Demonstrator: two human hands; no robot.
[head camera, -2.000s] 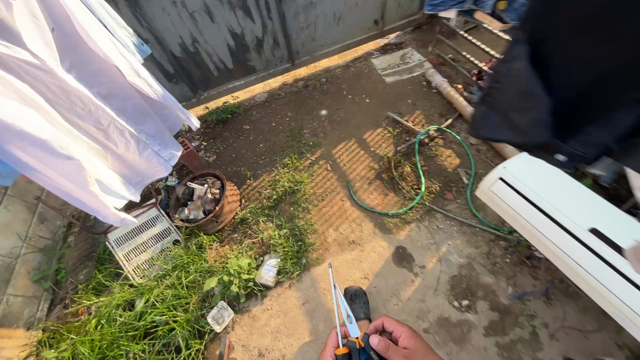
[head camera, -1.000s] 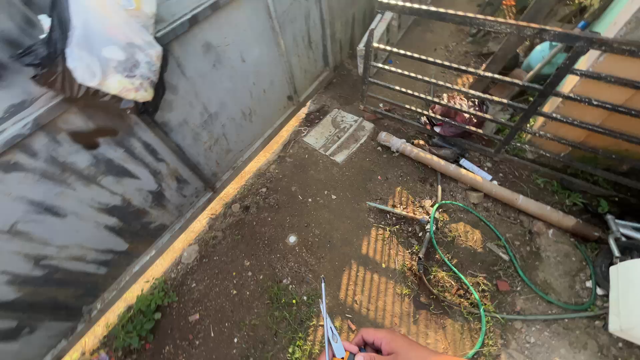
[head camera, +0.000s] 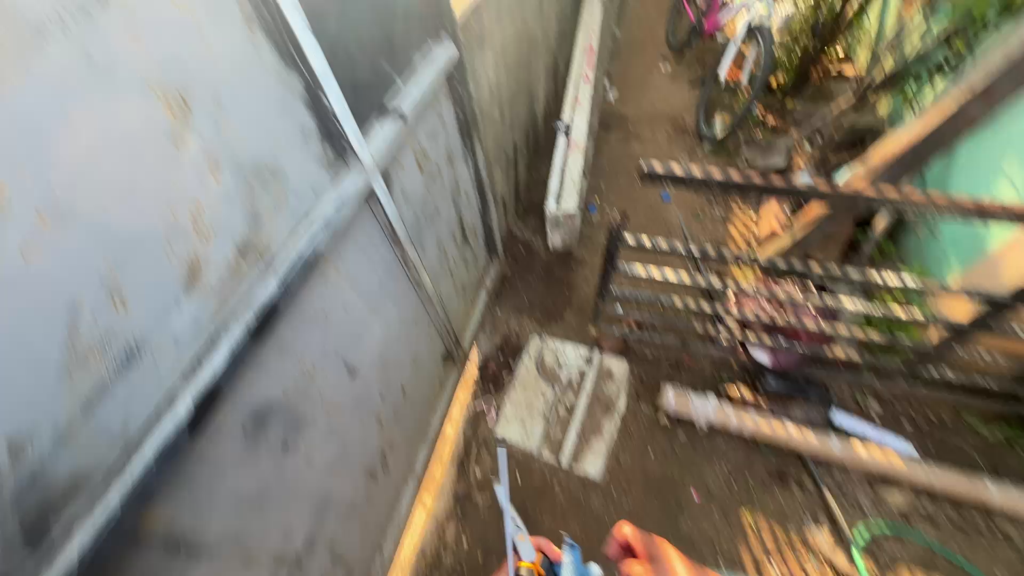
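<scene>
My left hand shows only partly at the bottom edge, closed around a screwdriver with a long thin shaft and a silver-jawed hand tool with orange near its grip. Both tools point up and away. A blue piece stands between the hands; blur hides what it belongs to. To its right is my right hand, fingers curled and blurred, a small gap from the blue piece. Whether it holds anything cannot be told. Beyond the tool tips, a flat, dirty pale slab lies on the soil.
A metal sheet wall runs along the left. At the right lie a rusty pipe, a barred metal frame and a green hose. A concrete post and a bicycle are farther off.
The view has swung left and up toward the wall and slab. My right hand, close against the tools two seconds ago, now shows apart from them.
</scene>
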